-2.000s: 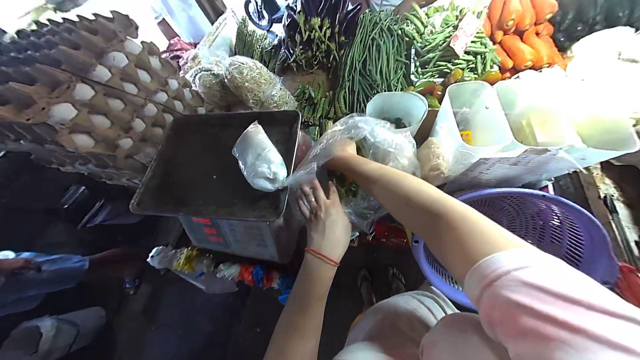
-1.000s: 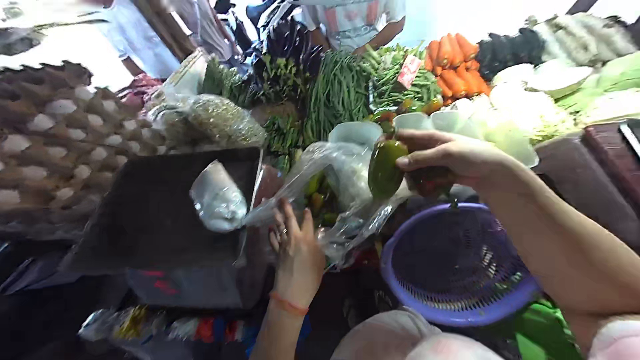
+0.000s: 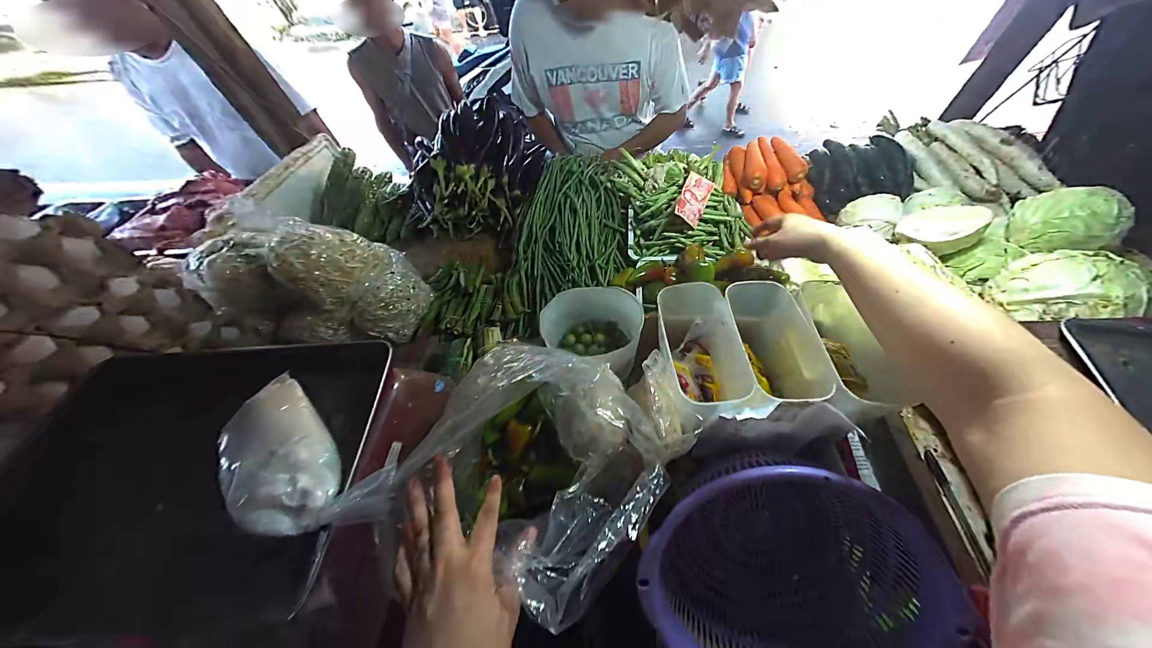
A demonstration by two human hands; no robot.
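With fingers spread, my left hand [image 3: 459,558] rests against the near side of a clear plastic bag [image 3: 576,513] that stands open. Green and orange peppers [image 3: 522,441] lie inside the bag. My right hand [image 3: 792,238] reaches over the produce, just above a row of bell peppers [image 3: 697,265] and beside the carrots [image 3: 778,175]; its fingertips are partly hidden, so I cannot tell if it holds anything. A tied plastic bag with white contents [image 3: 281,459] sits on the black scale tray [image 3: 180,576], left of my left hand.
A purple plastic basket [image 3: 796,477] stands at the near right. Beyond the open bag are a tub of small green fruits [image 3: 591,310], white bins [image 3: 706,315], string beans [image 3: 576,225], eggplants [image 3: 486,135] and cabbages [image 3: 1071,220]. Egg trays [image 3: 81,297] are stacked left. Several people stand beyond the stall.
My right hand was in the bag, then held large green peppers above it, and is now out by the pepper row. My left hand stays at the bag. The view has tilted up.
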